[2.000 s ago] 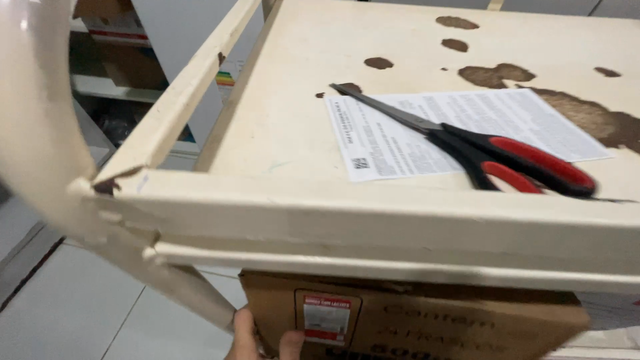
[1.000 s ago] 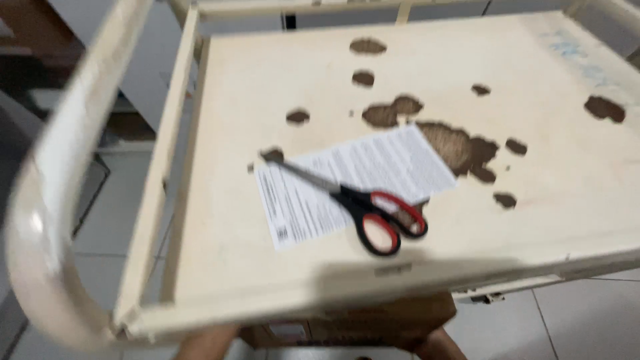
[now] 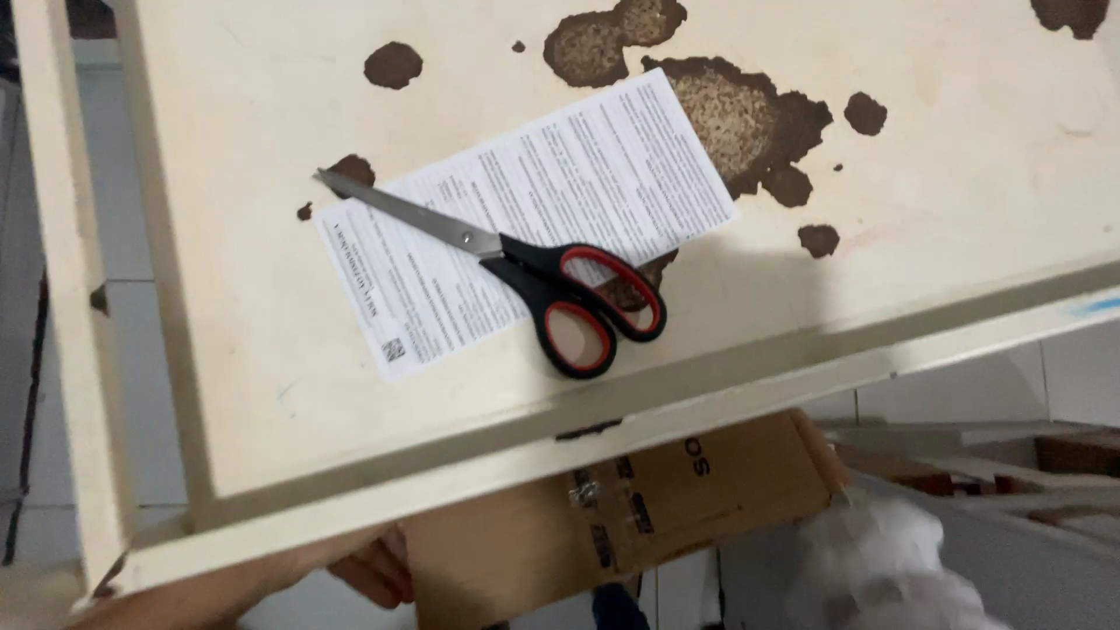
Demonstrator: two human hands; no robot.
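Observation:
A brown cardboard box [image 3: 499,542], taped and printed, shows below the front rim of a cream cart top [image 3: 289,420]. My left hand [image 3: 381,564] is at the box's left edge, its fingers curled against it, with the wrist partly behind the rim. My right hand cannot be made out; the box's right end is blurred. On the cart top, black-handled scissors with red inner rings [image 3: 525,271] lie closed across a printed paper sheet [image 3: 542,184].
Raised rails [image 3: 79,262] border the cart top, whose surface has peeled brown patches [image 3: 735,122]. A blurred whitish thing [image 3: 875,560] is at the lower right, beside a grey surface [image 3: 752,542]. White floor tiles [image 3: 989,385] show beyond the rim.
The view has shifted strongly. The box now shows a different, taped face below the rim. My right hand, seen at the box's right side one second ago, can no longer be made out.

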